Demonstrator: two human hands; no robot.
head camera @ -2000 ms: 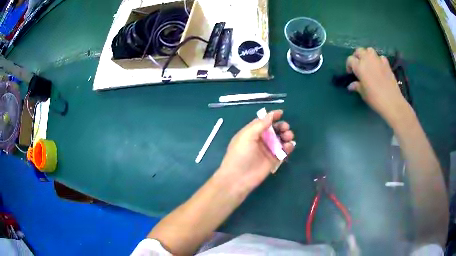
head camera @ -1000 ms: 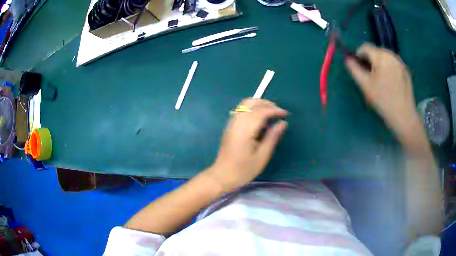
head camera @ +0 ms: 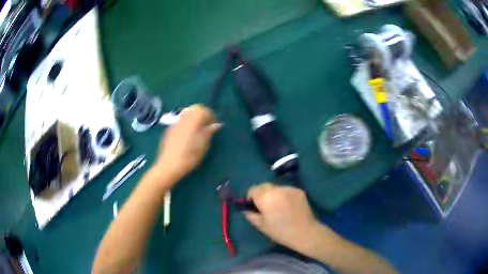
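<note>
Red-handled side cutters (head camera: 227, 225) lie on the green mat in front of me. My right hand (head camera: 281, 211) is closed around a dark handle (head camera: 246, 204) just right of the red one. Blur hides whether both handles belong to one tool. My left hand (head camera: 187, 139) is at a small white piece (head camera: 170, 118) beside the clear cup; its fingers hide part of the piece, and I cannot tell if they grip it. A thick black cylinder with white bands (head camera: 262, 112) lies between and beyond my hands.
A clear cup (head camera: 128, 99) stands left of my left hand. A white board (head camera: 69, 101) with a cardboard box is at far left. Slim tweezers (head camera: 124, 175) and a white stick (head camera: 167, 208) lie nearby. At right are a round dish (head camera: 345, 140) and a tool bin (head camera: 449, 160).
The view has swung right, showing the dish and bin. My left hand has moved from the mat's near part to the white piece by the cup. My right hand stays by the red handle.
</note>
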